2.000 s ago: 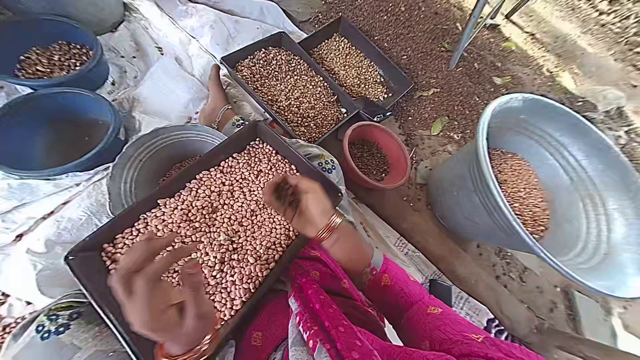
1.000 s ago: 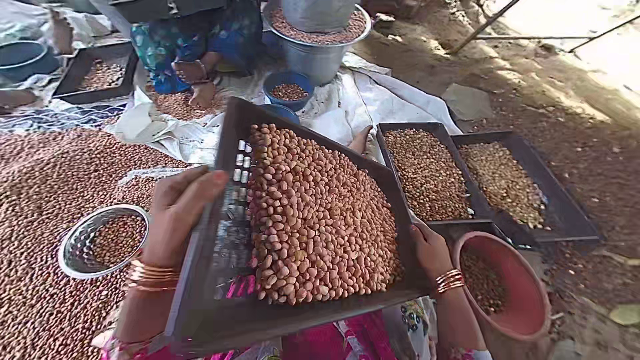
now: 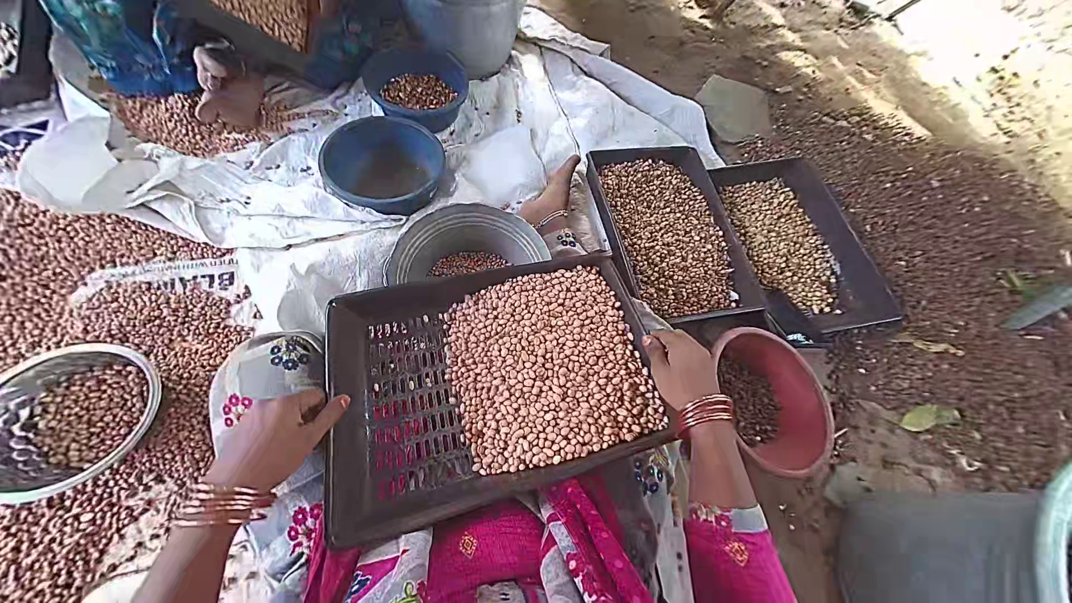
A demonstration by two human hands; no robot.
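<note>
A black slotted plastic tray (image 3: 394, 523) lies across my lap, tilted slightly. Pinkish-brown nuts or beans (image 3: 553, 368) fill its middle and right, while the slots show bare on its left. My left hand (image 3: 272, 440) is at the tray's left edge, thumb and fingers at the rim. My right hand (image 3: 682, 368) grips the right edge, fingers partly hidden by the rim. A metal basin (image 3: 410, 247) with some nuts stands just beyond the tray. Right of my right hand is a reddish bowl (image 3: 804, 402) holding darker pieces.
Two black trays of sorted pieces (image 3: 595, 201) (image 3: 871, 293) lie at the right. Blue basins (image 3: 381, 197) (image 3: 456, 75) stand on white sheeting (image 3: 494, 159). A metal bowl (image 3: 155, 377) rests on heaped nuts (image 3: 184, 335) at left. Another person's hand (image 3: 230, 92) is at upper left.
The tray, steeply tilted a second ago, is now lower and flatter. Its nuts, spread wide two seconds ago, now lie toward the right. The view has shifted.
</note>
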